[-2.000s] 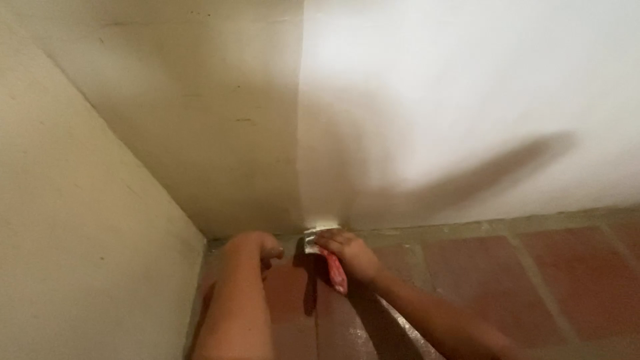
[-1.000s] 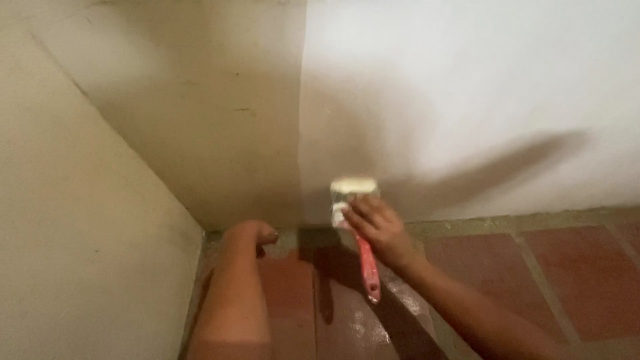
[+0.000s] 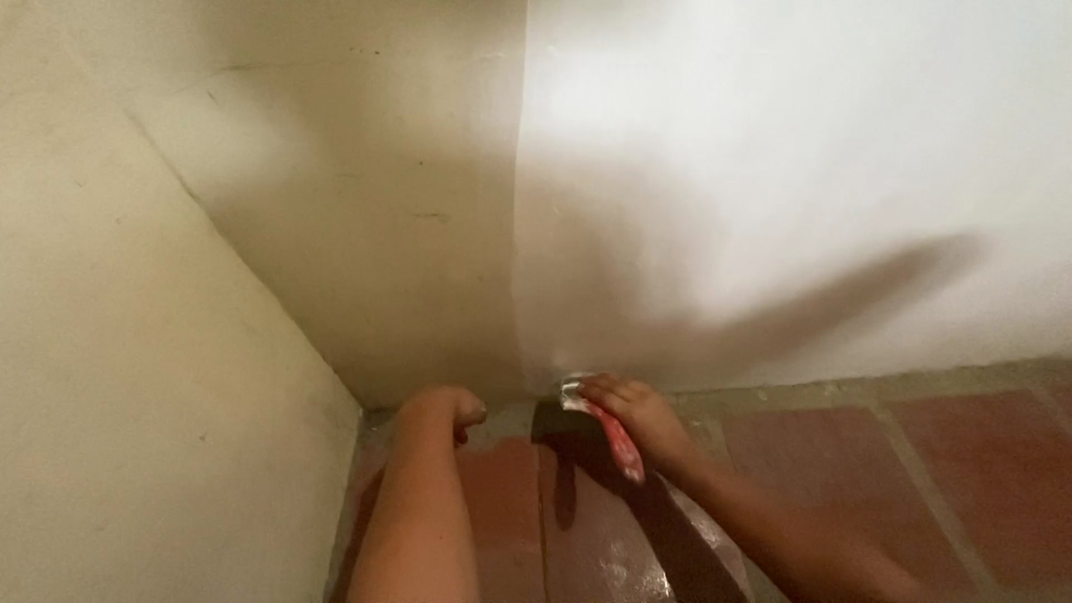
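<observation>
My right hand [image 3: 632, 410] grips a paintbrush [image 3: 618, 444] with a red handle and a paint-smeared metal ferrule. The brush head is at the foot of the wall, its bristles mostly hidden against the white-painted part [image 3: 796, 167]. Left of a near-vertical paint edge, the wall [image 3: 402, 251] is dull beige with small marks. My left hand [image 3: 452, 410] is low by the base of that beige part, the wrist bent and the thumb showing; its other fingers are largely hidden, and whether it holds anything cannot be seen.
A second beige wall [image 3: 167, 377] meets the painted wall in a corner on the left. Reddish floor tiles [image 3: 821, 469] with grey joints run along the wall base, bordered by a rough grey strip [image 3: 770, 400]. Shadows of the arms fall on wall and floor.
One second ago the brush was raised higher with its pale bristles in sight; now my right hand has brought it down to the wall's foot. My left hand stays nearly in place.
</observation>
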